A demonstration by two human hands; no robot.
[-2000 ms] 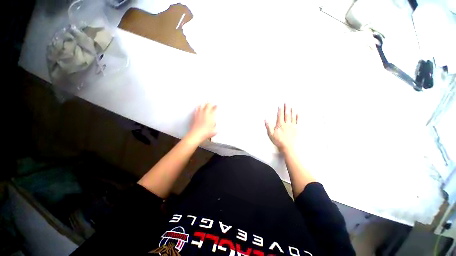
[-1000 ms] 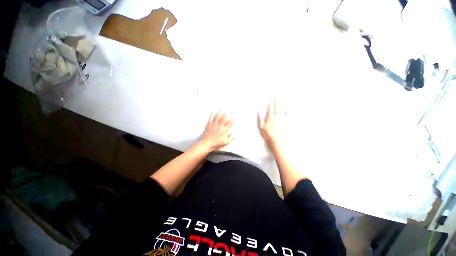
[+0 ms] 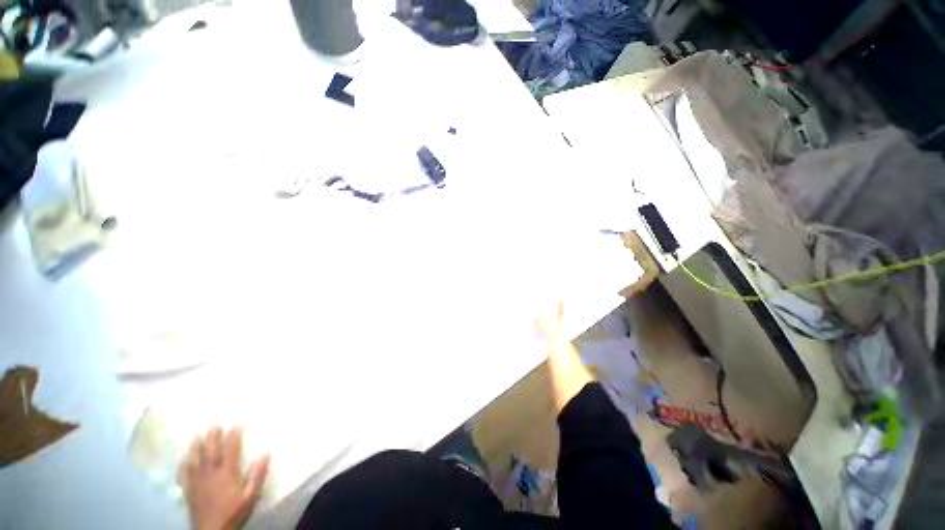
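Note:
My left hand (image 3: 220, 478) lies flat with fingers spread on pale, glaring material (image 3: 311, 342) at the near left of the table. My right hand (image 3: 552, 323) rests at the table's near right edge; its fingers are washed out by glare and it seems to hold nothing. The edges of the pale cloth are hard to tell from the tabletop. Dark-handled shears (image 3: 363, 194) lie beyond the hands, beside a small black block (image 3: 431, 167). A brown card pattern piece (image 3: 31, 419) lies at the far left.
Folded cream fabric (image 3: 64, 212) lies at upper left. A grey cylindrical container (image 3: 328, 23) and a dark cloth bundle (image 3: 440, 19) stand at the far side. Beyond the worn right edge (image 3: 639, 264) are a white side table (image 3: 606, 135), a yellow cord and heaped brownish cloth (image 3: 793, 223).
The view has swung right. My hands have moved farther apart, the left to the near left and the right to the table's right edge. The side table and heaped cloth have come into view.

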